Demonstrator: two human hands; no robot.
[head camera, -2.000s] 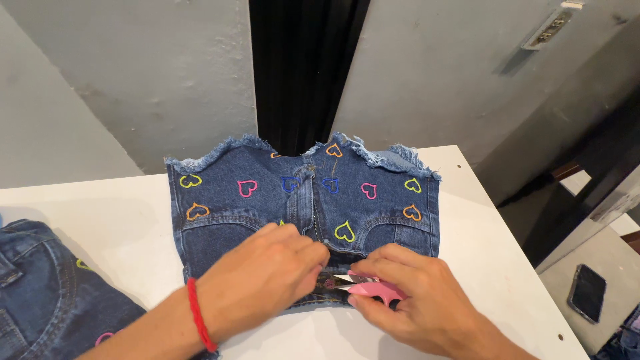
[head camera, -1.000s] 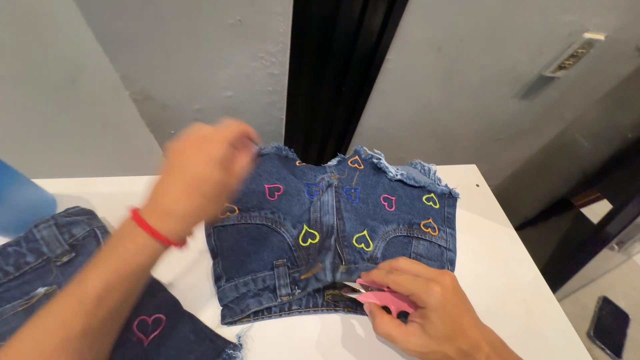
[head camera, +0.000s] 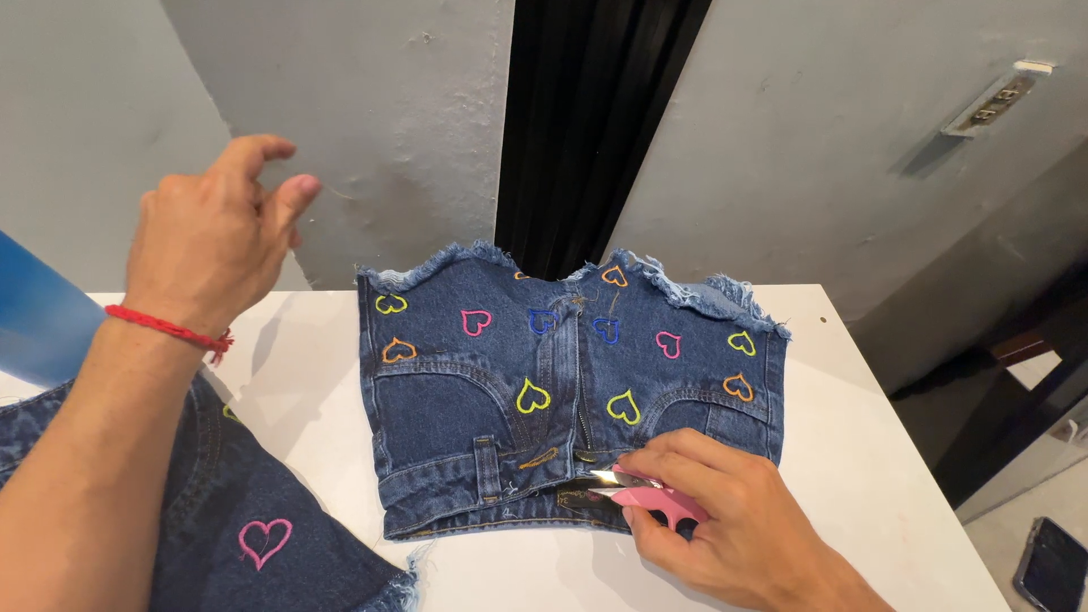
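Denim shorts (head camera: 476, 408) with embroidered hearts lie on the white table, waistband toward me and frayed hems away. My right hand (head camera: 722, 510) holds small pink-handled thread snips (head camera: 659, 500) at the waistband, their blades parted beside the dark label (head camera: 586, 497) inside. My left hand (head camera: 217, 234), with a red cord bracelet on the wrist, is raised above the table's left side, thumb and forefinger apart. A fine loose thread (head camera: 336, 191) shows near its thumb; whether it touches the skin I cannot tell.
More heart-embroidered denim (head camera: 263, 501) lies at the left under my left forearm. A blue object (head camera: 38, 314) stands behind it. Grey panels (head camera: 365, 110) with a dark gap rise beyond the white table (head camera: 858, 425). A phone (head camera: 1054, 561) lies lower down at the right.
My left hand has left the waistband, moving up and to the left, and its fingers are now spread. My right hand stays by the waistband with the snips.
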